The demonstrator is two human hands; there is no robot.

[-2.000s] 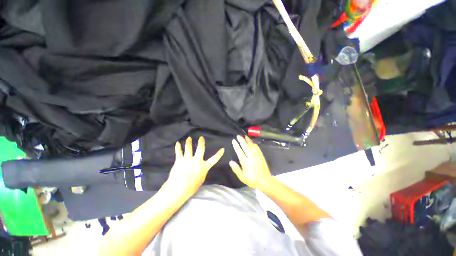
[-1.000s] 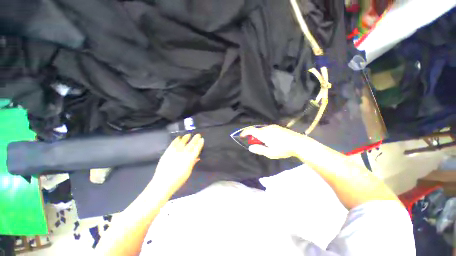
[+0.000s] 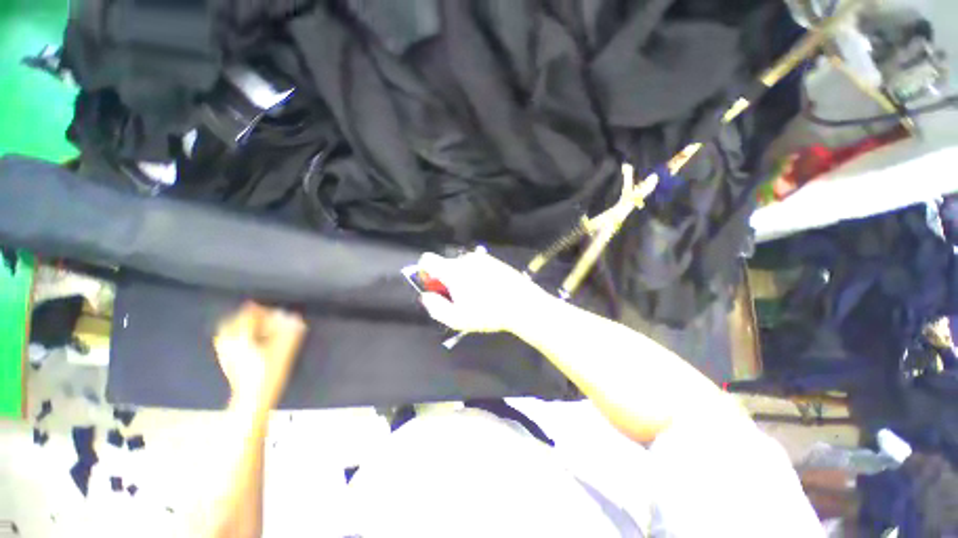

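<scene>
My right hand [image 3: 488, 291] is closed around a pointed metal tool with a red part [image 3: 433, 284], held at the right end of the long padded arm [image 3: 226, 242]. Tan hoses [image 3: 604, 226] run just behind this hand; it hides most of the tool and where they join. My left hand [image 3: 259, 338] is blurred and curled like a fist, with nothing visible in it, over the flat dark board [image 3: 347, 363] in front of the padded arm. Black garments [image 3: 473, 116] lie heaped behind the arm.
A green surface [image 3: 15, 315] is at the far left. Dark scraps [image 3: 84, 457] lie on the pale floor. A white roll or sheet [image 3: 861, 194] and a red item [image 3: 840, 158] are at the right, with dark cloth [image 3: 819, 315] below.
The black piece under my left hand is no longer on the padded arm. My left hand has come toward me and curled. My right hand still holds the tool. The view has shifted.
</scene>
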